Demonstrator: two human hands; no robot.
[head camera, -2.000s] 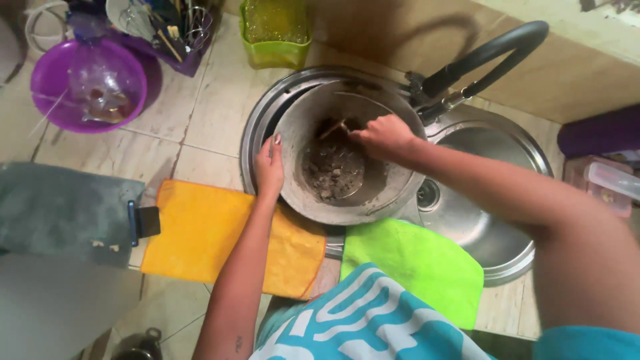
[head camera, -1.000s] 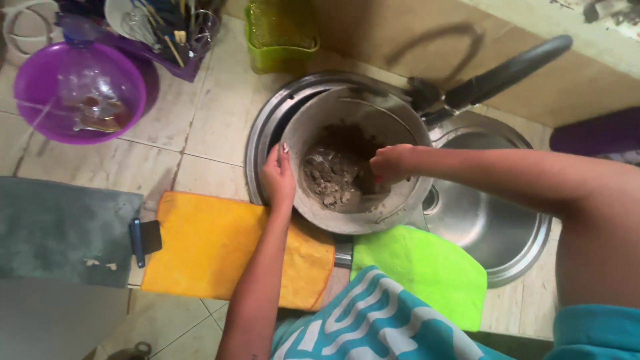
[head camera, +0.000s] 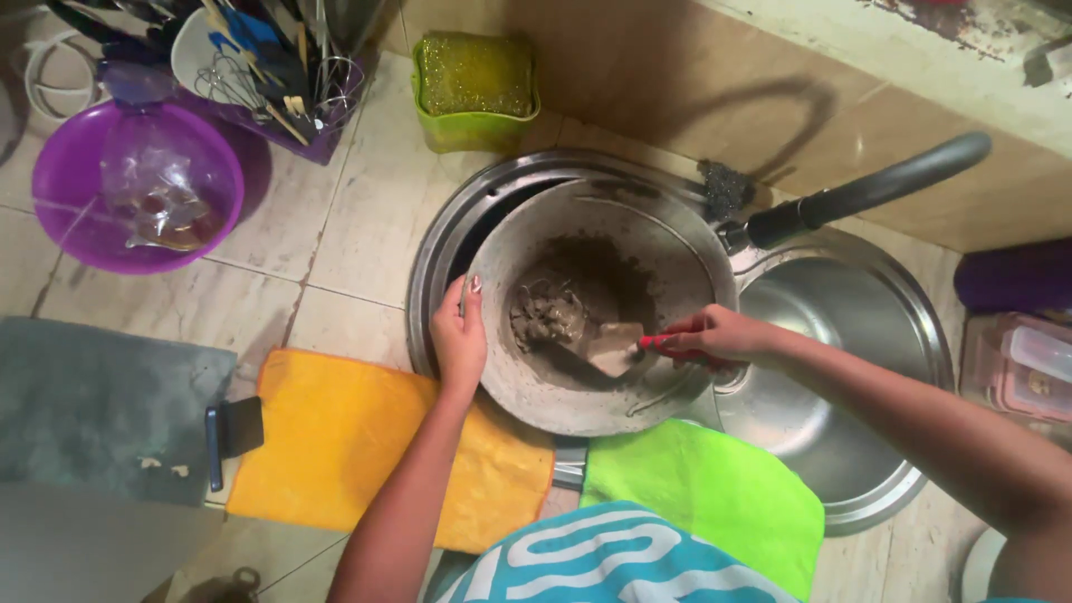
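Observation:
A large grey metal bowl (head camera: 536, 394) is tilted over the left basin of a round steel sink. Clumpy grey-brown wet mixture (head camera: 548, 314) lies in its left half, and residue coats the inside. My left hand (head camera: 462, 339) grips the bowl's left rim, thumb on top. My right hand (head camera: 708, 337) holds a flat-bladed spatula or scraper (head camera: 615, 347) by its red handle, the blade low in the bowl, right of the mixture. An orange cloth (head camera: 335, 444) and a bright green cloth (head camera: 703, 494) lie along the sink's near edge.
A black faucet (head camera: 871, 188) rises behind the right steel basin (head camera: 837, 335). Left are a purple bowl (head camera: 59, 209) with a plastic bag, a utensil rack (head camera: 322, 151) and a grey cloth (head camera: 100, 402). A green sponge holder (head camera: 477, 130) stands behind; plastic containers (head camera: 1034, 368) are far right.
My right hand has shifted toward the bowl's right side, and the scraper's blade and red handle now show plainly. The mixture lies gathered on the left. My left hand stays on the rim.

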